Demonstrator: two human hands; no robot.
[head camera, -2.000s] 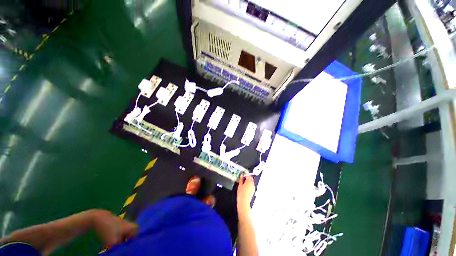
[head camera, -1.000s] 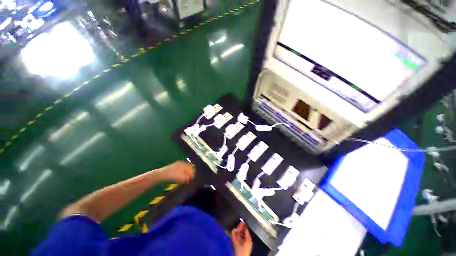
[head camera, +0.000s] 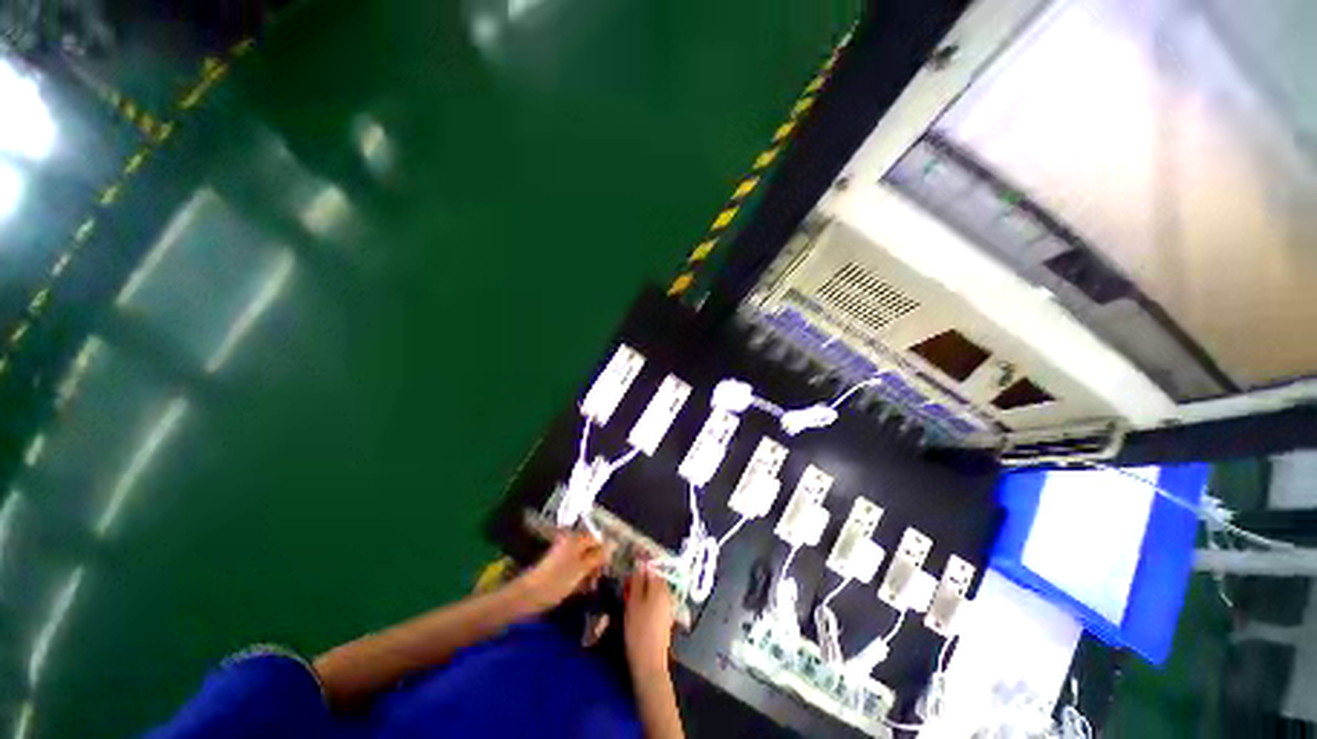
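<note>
My left hand (head camera: 566, 566) is at the near edge of the left test connection board (head camera: 621, 543), fingertips on its small parts. My right hand (head camera: 647, 599) is beside it, fingers at the same board's right half. Whether either hand grips a cord end is too small and blurred to tell. White power adapters (head camera: 754, 488) sit in a slanting row on the black fixture table, on upright sockets, with white cords running down to the boards. The right test connection board (head camera: 816, 676) has several cords lying at it; no hand touches it.
A rack tester with a monitor (head camera: 1141, 173) stands behind the fixture. A white adapter with a cord (head camera: 809, 419) lies behind the row. A blue tray (head camera: 1170, 578) with a white sheet is at the right, beyond a white surface (head camera: 1011, 650) with tangled cords at its edge.
The view has turned and shifted. Both hands have moved from the near side of the fixture to the left board, now close together.
</note>
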